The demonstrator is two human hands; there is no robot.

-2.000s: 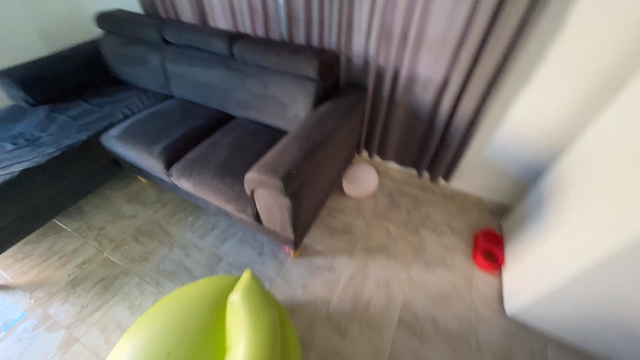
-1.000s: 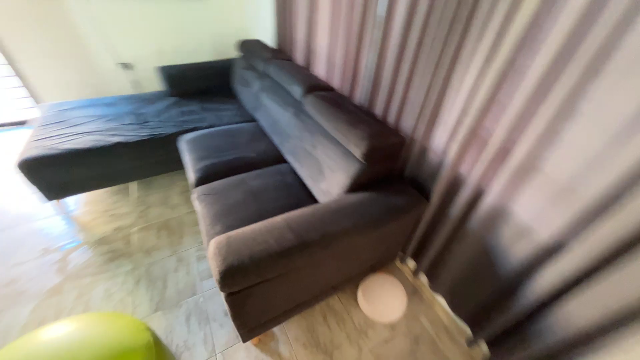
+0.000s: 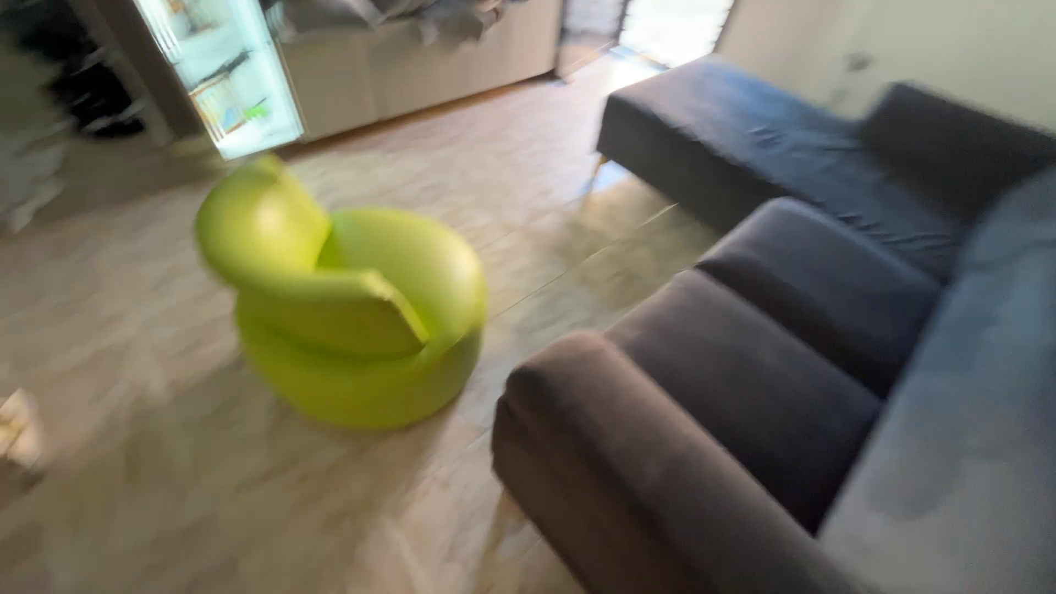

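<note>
Neither my left hand nor my right hand is in the head view. A lime-green rounded armchair (image 3: pixel 355 396) stands on the tiled floor, left of the middle. To its right, a dark upholstered sofa (image 3: pixel 734 388) runs along the right side, its near armrest (image 3: pixel 610 437) at the lower middle. The sofa's long seat section (image 3: pixel 726 132) extends at the upper right. Motion blur softens the whole picture.
A lit glass cabinet (image 3: pixel 239 99) and a pale low cabinet (image 3: pixel 429 74) with blurred items on top stand at the back. A bright opening (image 3: pixel 672 29) lies beyond. Something small and pale (image 3: pixel 16 429) is cut off at the left edge.
The view has swung widely, and the curtains, the round pale object and the red object seen earlier are out of it. The whole green armchair now shows.
</note>
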